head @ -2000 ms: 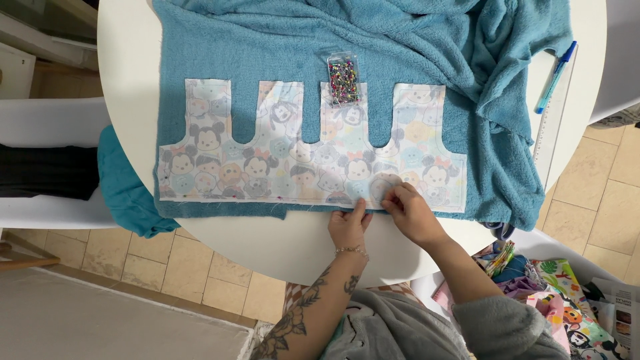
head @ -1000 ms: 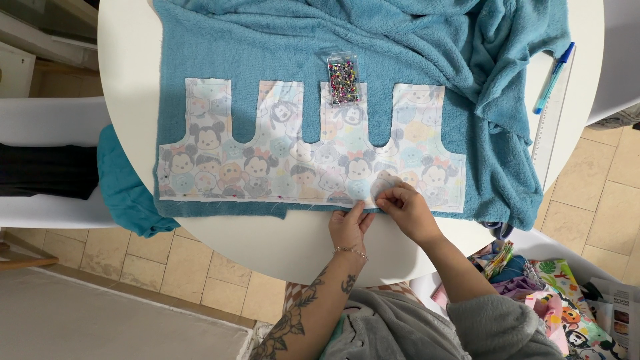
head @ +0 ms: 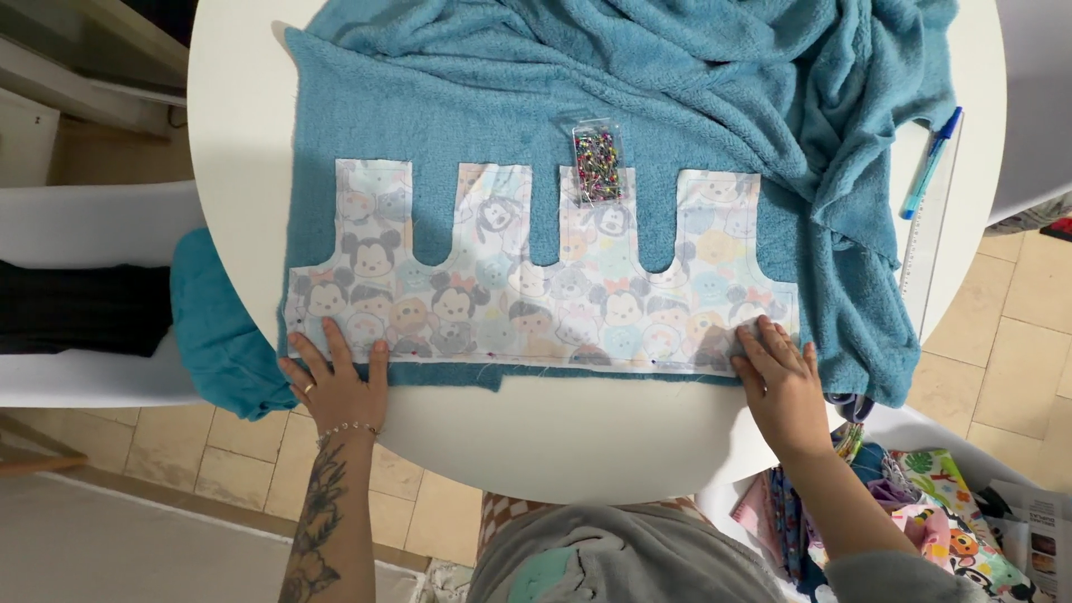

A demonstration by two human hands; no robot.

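Observation:
A cut piece of pale cartoon-print fabric [head: 519, 310], with several upright tabs, lies flat on blue fleece fabric [head: 402, 109]. My left hand [head: 342, 381] rests with fingers apart on its lower left corner and holds nothing. At the lower right corner, my right hand [head: 780, 389] lies flat on the print, also holding nothing. Several pins, one of them a red-headed pin [head: 490, 354], sit along the lower edge between my hands. A clear plastic box of colored-head pins [head: 598, 163] stands partly over the third tab from the left.
The round white table [head: 586, 435] carries a blue pen [head: 932, 163] and a clear ruler [head: 934, 234] at the right. Dark scissor handles [head: 852, 407] peek from under the fleece. Fabric scraps [head: 930, 511] fill a container at lower right; teal cloth [head: 222, 327] hangs at left.
My hands were together at the lower edge, right of the middle. They have spread apart, the left to the lower left corner and the right to the lower right corner.

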